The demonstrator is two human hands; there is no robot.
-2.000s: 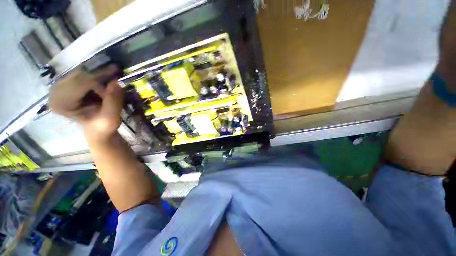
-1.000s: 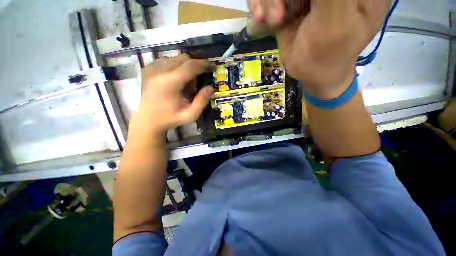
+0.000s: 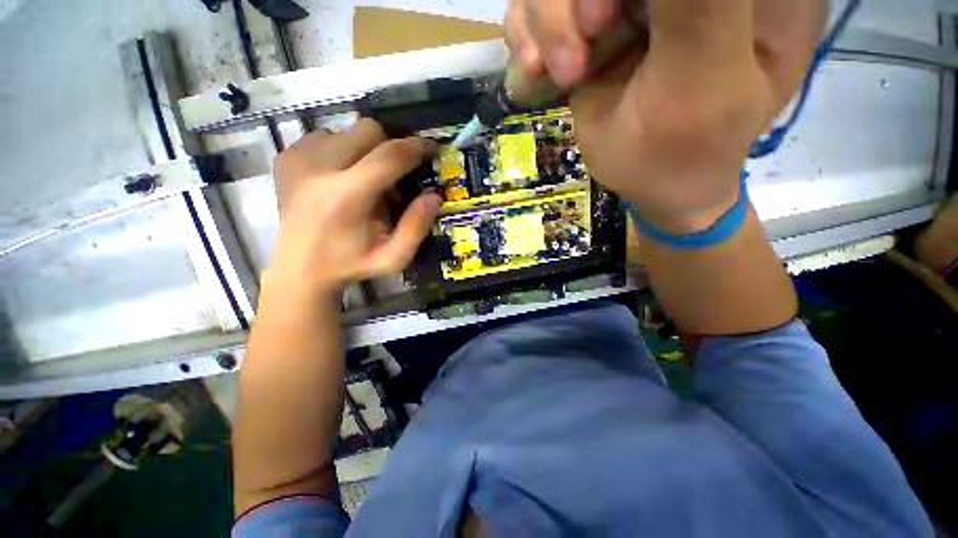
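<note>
The PCB panel (image 3: 515,198), with yellow blocks and small parts in two rows, lies in the black solder pallet (image 3: 525,284) on the rails. My right hand (image 3: 683,95) grips the brass-brown hand tool (image 3: 525,90) above the panel's upper part. The tool's pale tip points down-left at the panel's upper left. My left hand (image 3: 352,205) is at the pallet's left side, with thumb and index finger apart at the panel's left edge. Whether its fingertips hold a small part cannot be told.
Aluminium rails (image 3: 305,95) with black knobs run above and below the pallet. Brown cardboard (image 3: 420,34) lies behind the upper rail. A blue wrist strap (image 3: 693,226) with a blue cord is on my right wrist. Part of another person's arm shows at the right edge.
Two seconds ago the tool was not in view and my right hand was out of view. Since one second ago, the tool tip has shifted slightly lower over the panel; my left hand remains beside it.
</note>
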